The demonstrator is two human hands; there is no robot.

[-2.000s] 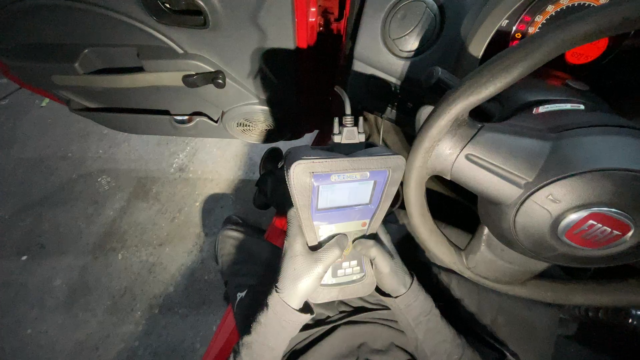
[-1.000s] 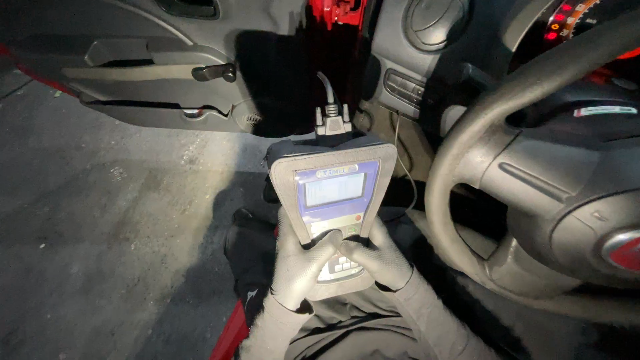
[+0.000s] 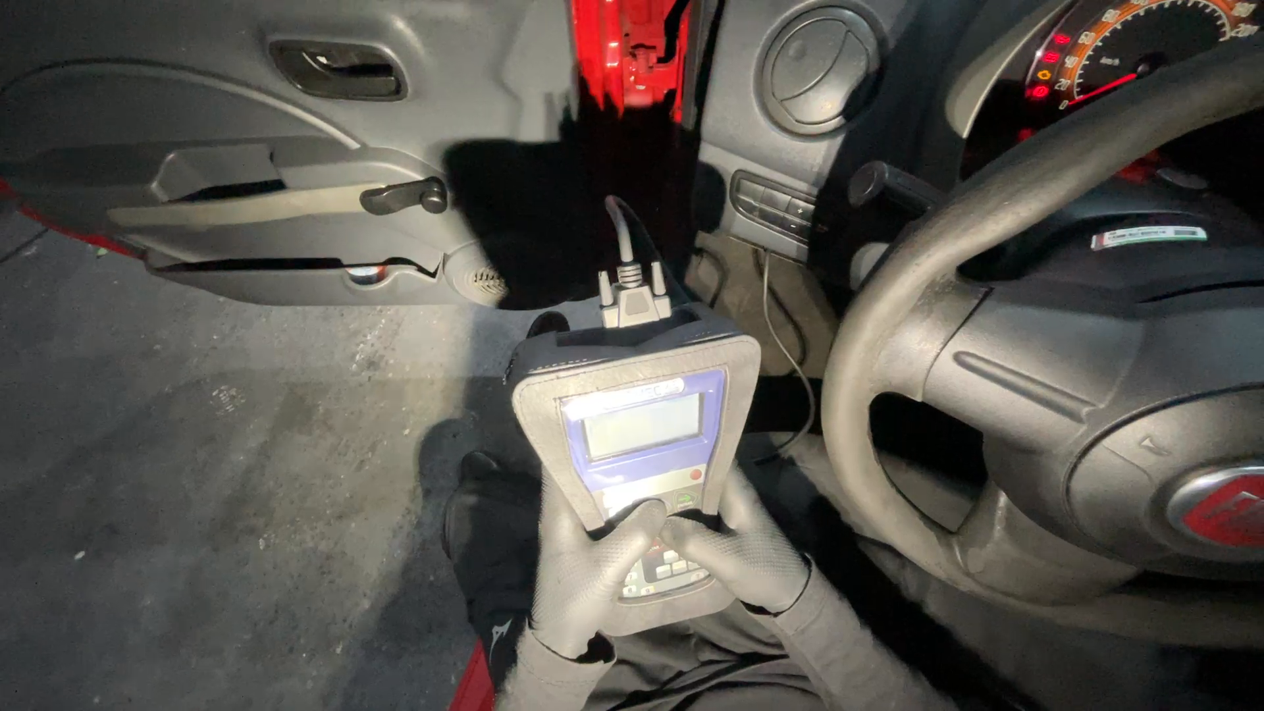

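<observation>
A handheld car diagnostic scanner (image 3: 644,425) in a grey protective case is held upright above my lap. My left hand (image 3: 592,563), in a grey textured glove, grips its left side, thumb over the upper keys. My right hand (image 3: 741,548), gloved alike, grips the right side, and its thumb lies close to the left one over the keypad (image 3: 664,578). The fingers of both hands are hidden behind the case. A grey cable connector (image 3: 635,302) with two long screws is plugged into the scanner's top. The display is lit, with nothing legible on it.
The steering wheel (image 3: 857,395) stands close on the right, with the lit instrument cluster (image 3: 1136,69) behind it. At the upper left the car door (image 3: 494,89) is open over a concrete floor (image 3: 247,444). A thin cable (image 3: 790,346) hangs below the dashboard switches (image 3: 773,205).
Both thumbs have shifted a little over the keys, while both hands keep hold of the scanner. The view has moved slightly.
</observation>
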